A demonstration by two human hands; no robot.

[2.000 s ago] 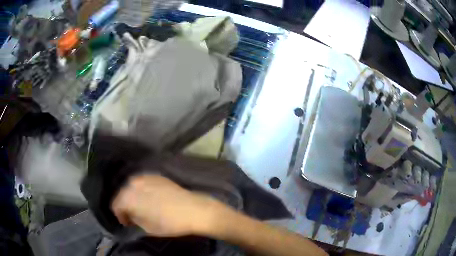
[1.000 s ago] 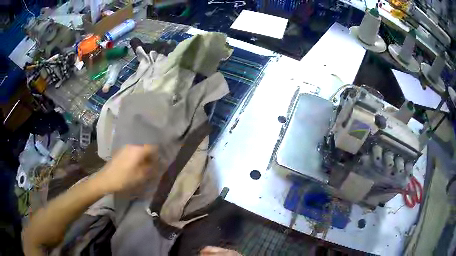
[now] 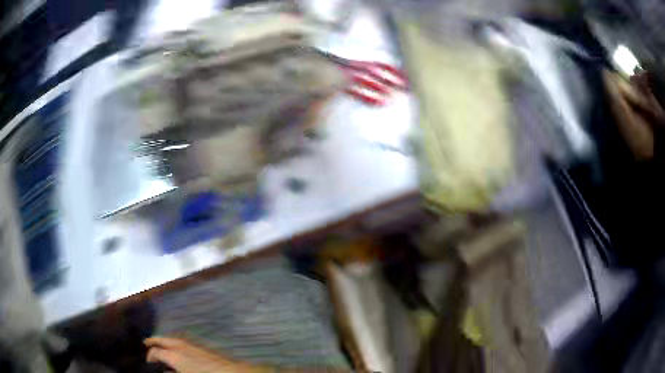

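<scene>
The frame is strongly blurred. My right hand (image 3: 182,355) is at the bottom edge left of centre, partly cut off, with its fingers pointing left toward dark cloth (image 3: 109,336) below the table edge. Whether it grips that cloth I cannot tell. My left hand is out of the picture. The overlock machine (image 3: 233,95) stands on the white table (image 3: 292,226), with its fabric plate (image 3: 120,167) at its left. A strip of greyish cloth (image 3: 16,269) shows at the left edge.
Red-handled scissors (image 3: 375,81) lie right of the machine. A blue patch (image 3: 197,218) with crumbs is below it. A long pale yellow-green stack of cloth (image 3: 467,116) is beside the table, with brownish cloth (image 3: 496,291) lower down. Another person's arm (image 3: 633,120) shows at the right edge.
The view has swung right, so the machine now appears at the left and the garment heap is mostly out of frame. My left hand has left the picture. More of my right hand shows, farther left.
</scene>
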